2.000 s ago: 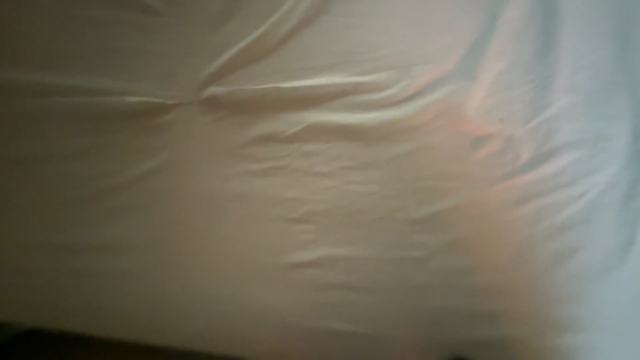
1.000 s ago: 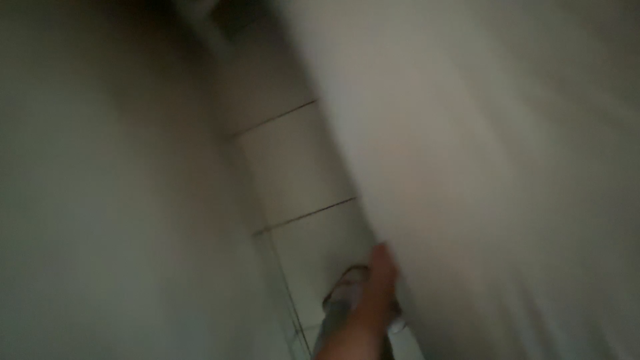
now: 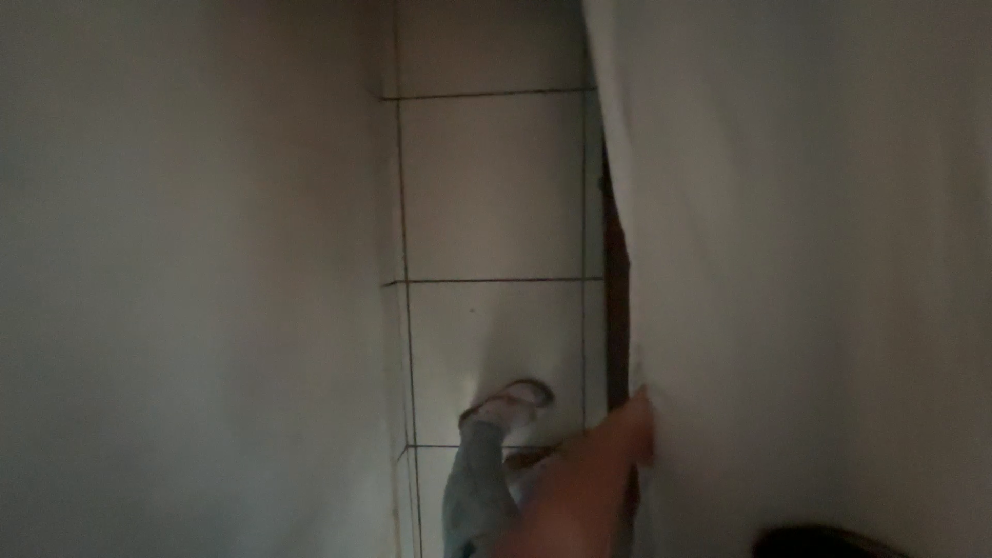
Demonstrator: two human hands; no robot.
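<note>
A pale cloth sheet (image 3: 744,256) hangs or lies along the whole right side, over a dark brown edge. My right hand (image 3: 637,426), blurred, is at the left edge of this sheet, its forearm coming up from the bottom middle. The fingertips meet the cloth, but whether they pinch it cannot be made out. My left hand is out of view.
A narrow strip of pale floor tiles (image 3: 496,186) runs between a plain pale wall (image 3: 186,279) on the left and the sheet. A sandalled foot (image 3: 508,403) and a grey trouser leg (image 3: 474,488) are below. A dark rounded thing (image 3: 821,542) shows at bottom right.
The view has swung from the creased sheet to the floor strip beside it. My right hand, seen one second ago near the sheet's edge, is still beside that edge.
</note>
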